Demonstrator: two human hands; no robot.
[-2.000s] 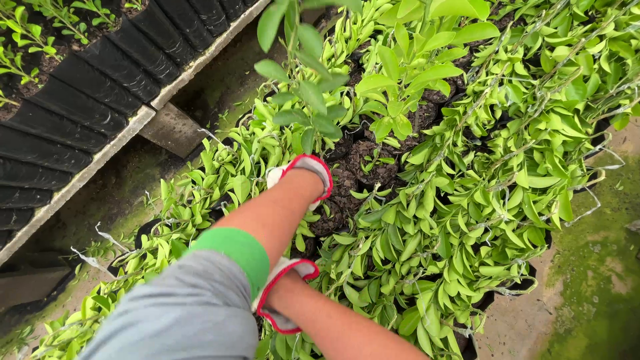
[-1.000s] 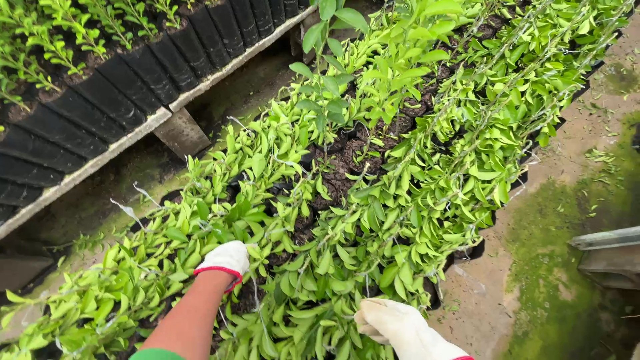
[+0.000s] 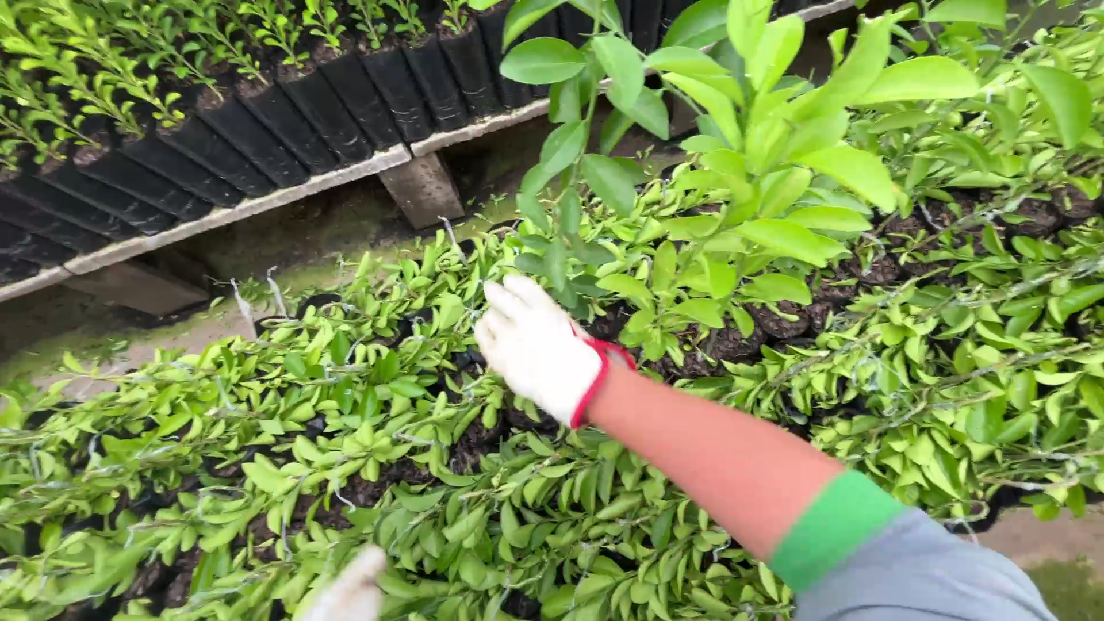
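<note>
My right hand [image 3: 539,349], in a white glove with red trim, reaches in from the lower right over the rows of bent-over seedlings [image 3: 371,379]. Its fingers point up and left, beside the lower leaves of a tall upright leafy shoot [image 3: 565,164]; whether they grip anything is hidden. Just right of that shoot stands a brighter green seedling [image 3: 759,190]. At the bottom edge my left hand [image 3: 349,591], also gloved, shows only in part and is blurred, low over the leaves.
Black bags of small upright seedlings [image 3: 285,129] stand at the upper left on a concrete ledge [image 3: 328,185] with block supports [image 3: 423,190]. Dark soil [image 3: 724,345] shows between the plant rows. Bits of wire or tie [image 3: 276,291] stick up along the near row's edge.
My right hand has moved from low over the leaves to beside the tall shoot. My left hand now shows only at the bottom edge. The view has shifted.
</note>
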